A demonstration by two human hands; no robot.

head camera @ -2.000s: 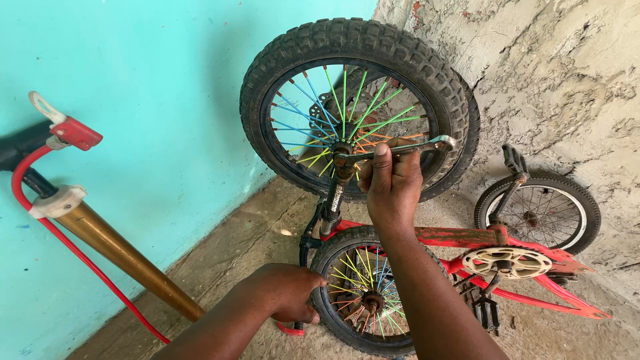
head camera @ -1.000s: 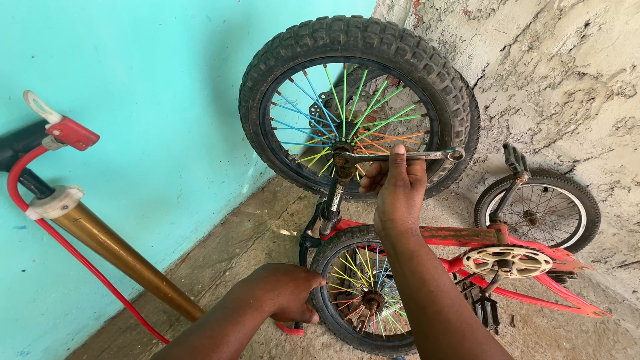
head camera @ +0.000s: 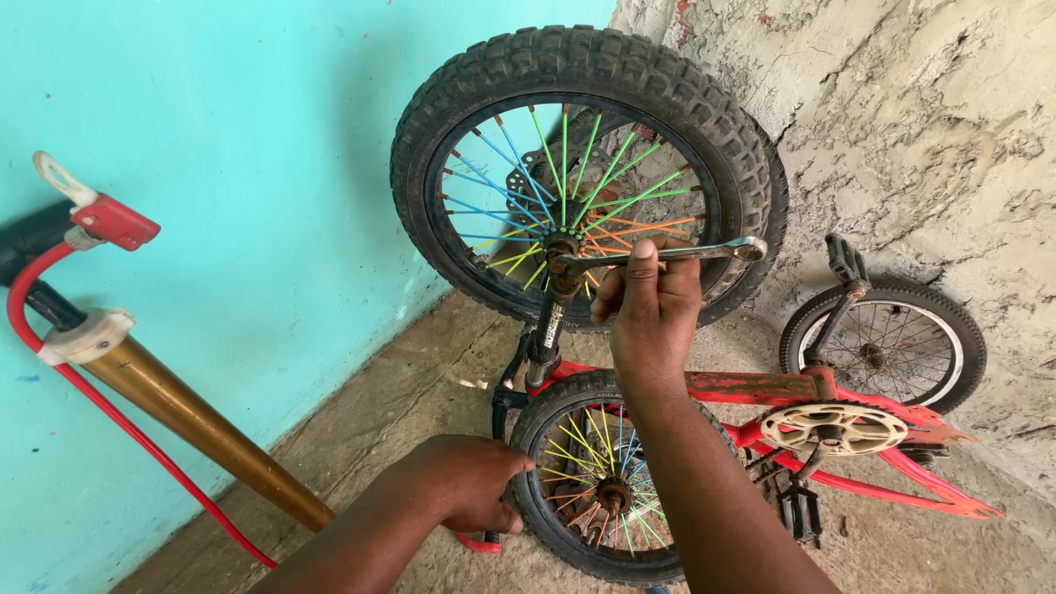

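Observation:
My right hand (head camera: 656, 289) grips the shaft of a combination wrench (head camera: 718, 252), thumb on top. The wrench's left end sits on the axle nut (head camera: 561, 262) of a bicycle wheel with a knobby tyre (head camera: 462, 91) and green, blue, orange and yellow spokes. A black fork leg (head camera: 549, 326) runs down from that axle. My left hand (head camera: 478, 487) is closed at the left edge of a smaller wheel (head camera: 536, 511) with coloured spokes, close to the black handlebar (head camera: 500, 412); what its fingers hold is partly hidden.
A red bicycle frame (head camera: 742, 388) with a pale chainring (head camera: 833, 429) and pedals (head camera: 799, 511) lies to the right. Behind it a small wheel (head camera: 973, 355) leans near the rough wall (head camera: 932, 165). A gold floor pump (head camera: 198, 421) with a red hose (head camera: 124, 429) stands left, by the turquoise wall (head camera: 247, 165).
The wrench's free end has moved down from its raised, slanted position, and my right hand has moved slightly down with it. My left hand has stayed in place.

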